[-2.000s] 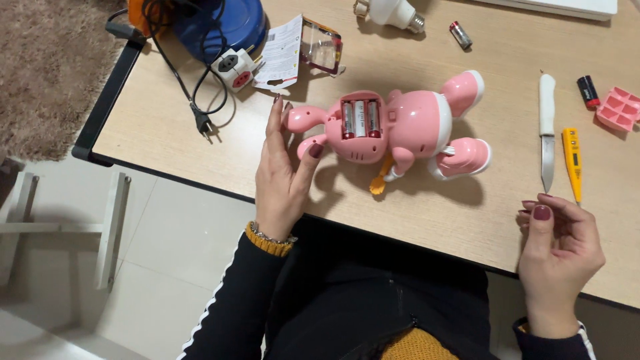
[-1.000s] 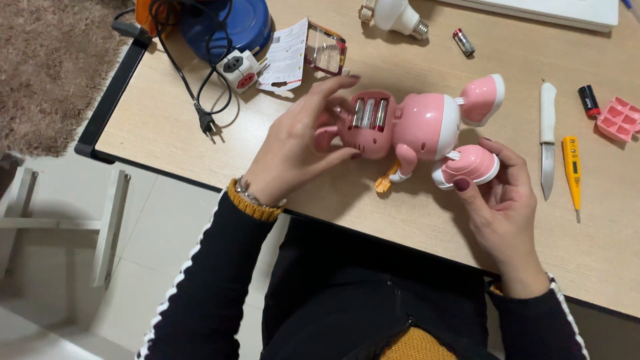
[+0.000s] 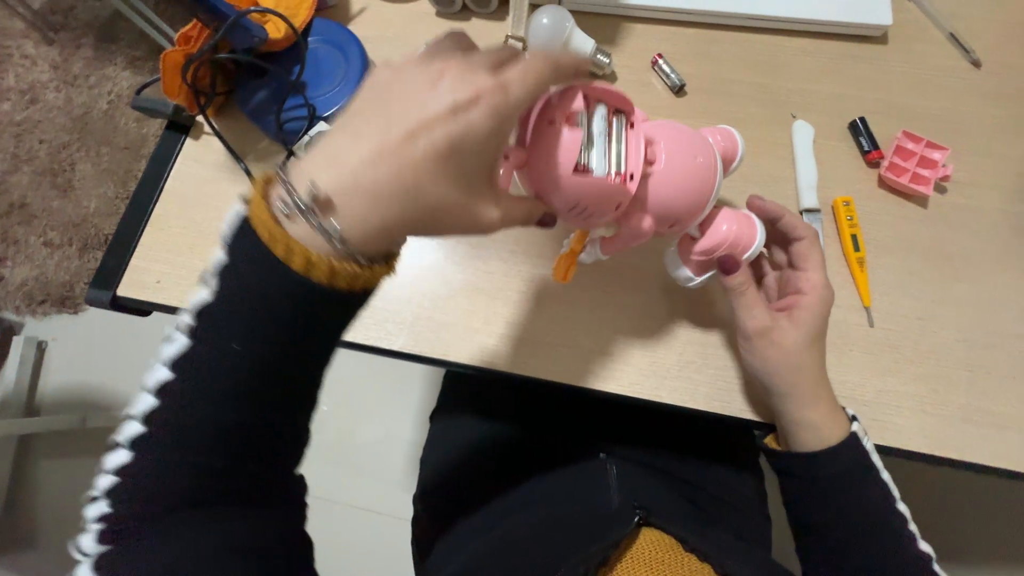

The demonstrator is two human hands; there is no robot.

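Observation:
A pink plastic toy figure is raised and tilted, its battery compartment uncovered with several batteries inside. Around the toy's head is my left hand, blurred, thumb at its lower side and fingers over the top. My right hand holds one pink and white foot between thumb and fingers. A small orange part hangs by the toy's arm. The pink compartment cover lies at the right beside a black and red battery; another battery lies beyond the toy.
A white-handled knife and a yellow voltage tester lie right of my right hand. Farther back are a light bulb, a white flat object and a pen. Black cable and a blue round object sit at the back left.
My right hand has gone from beside the knife to the toy's foot. My left hand has shifted around the toy's head, and the toy has tilted up from the table.

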